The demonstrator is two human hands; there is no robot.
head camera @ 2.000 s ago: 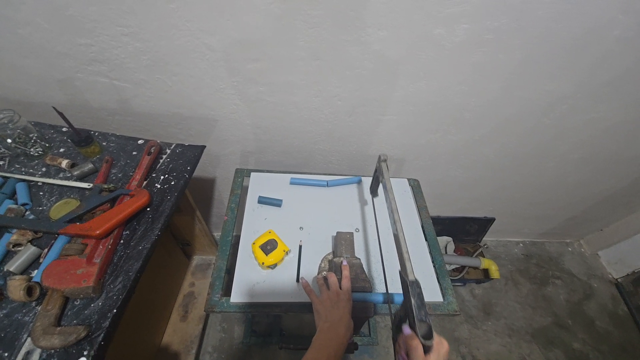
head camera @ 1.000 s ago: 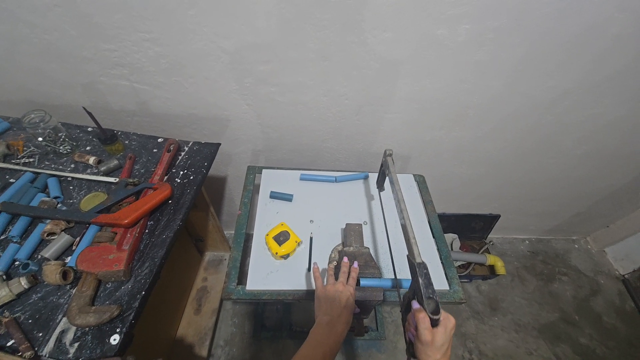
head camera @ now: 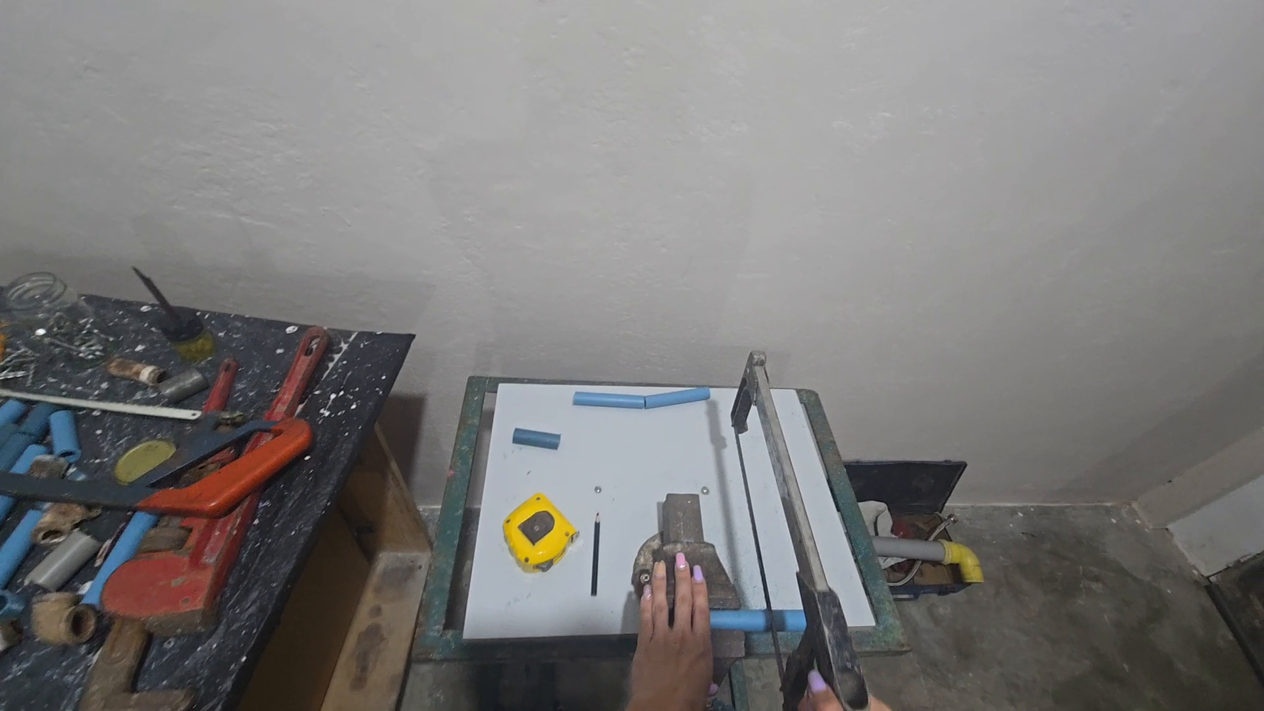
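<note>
A blue plastic pipe (head camera: 741, 620) sticks out to the right from the jaws of a metal bench vise (head camera: 683, 553). My left hand (head camera: 675, 637) rests on the vise with its fingers spread, beside the pipe. Low in the view, my right hand (head camera: 829, 697) grips the handle of a hacksaw (head camera: 787, 474), whose blade crosses the pipe right of the vise. A yellow tape measure (head camera: 538, 533) and a dark pencil (head camera: 595, 555) lie on the white board (head camera: 632, 464). Behind them are a short blue pipe piece (head camera: 536, 438) and two more pieces (head camera: 609, 400) end to end.
The dark bench (head camera: 336, 395) at left holds an orange-handled hacksaw (head camera: 237, 479), a red pipe wrench (head camera: 163, 592), pipe pieces and fittings. An opened toolbox (head camera: 907, 484) with a grey pipe and yellow elbow (head camera: 960, 561) stands on the floor at right. A wall rises behind.
The hacksaw in my right hand has shifted back and forth across the pipe, now drawn nearer to me than a second ago. My left hand has stayed on the vise.
</note>
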